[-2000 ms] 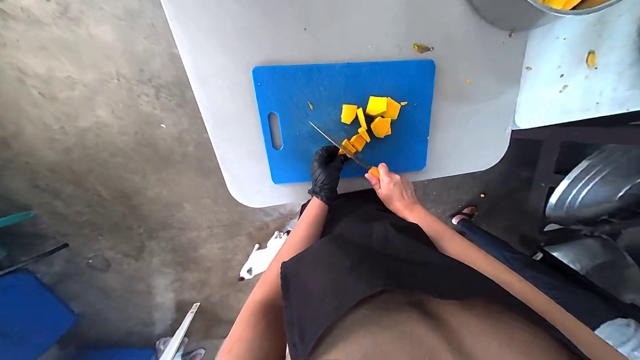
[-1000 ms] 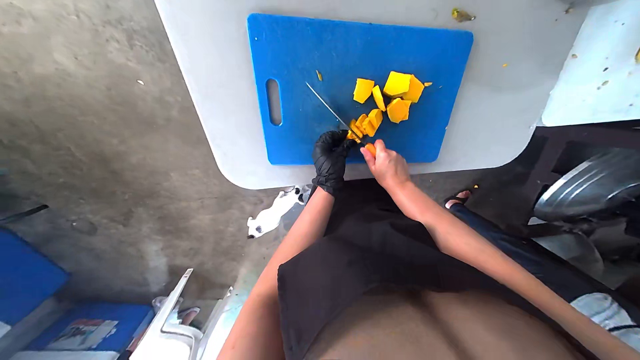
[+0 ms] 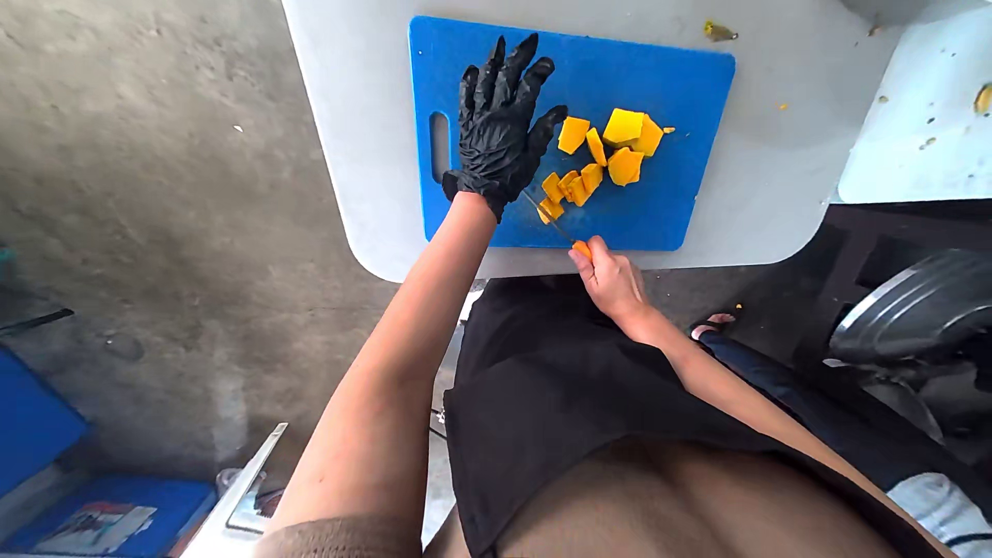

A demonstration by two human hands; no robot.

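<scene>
My left hand (image 3: 500, 128), in a black glove, is spread over the left part of a blue cutting board (image 3: 659, 77), beside its handle slot; nothing shows in its fingers. My bare right hand (image 3: 612, 279) grips the orange handle of a knife (image 3: 564, 231) at the board's near edge. The blade slants up and left, its far end hidden by the gloved hand. Small yellow-orange pieces of what looks like pumpkin (image 3: 583, 184) lie just above the blade. Several larger chunks (image 3: 624, 126) rest farther back, right of my left hand.
The board lies on a light grey table (image 3: 775, 155). A scrap (image 3: 719, 32) sits behind the board. At right are a white surface (image 3: 914, 139), a large metal vessel or lid (image 3: 914, 310) and another person's foot (image 3: 711, 324). A white plastic chair (image 3: 248, 480) stands lower left.
My left hand has moved from the small pieces near the blade to the board's left part, its fingers now spread. My right hand still holds the knife. The white-and-black animal is no longer visible.
</scene>
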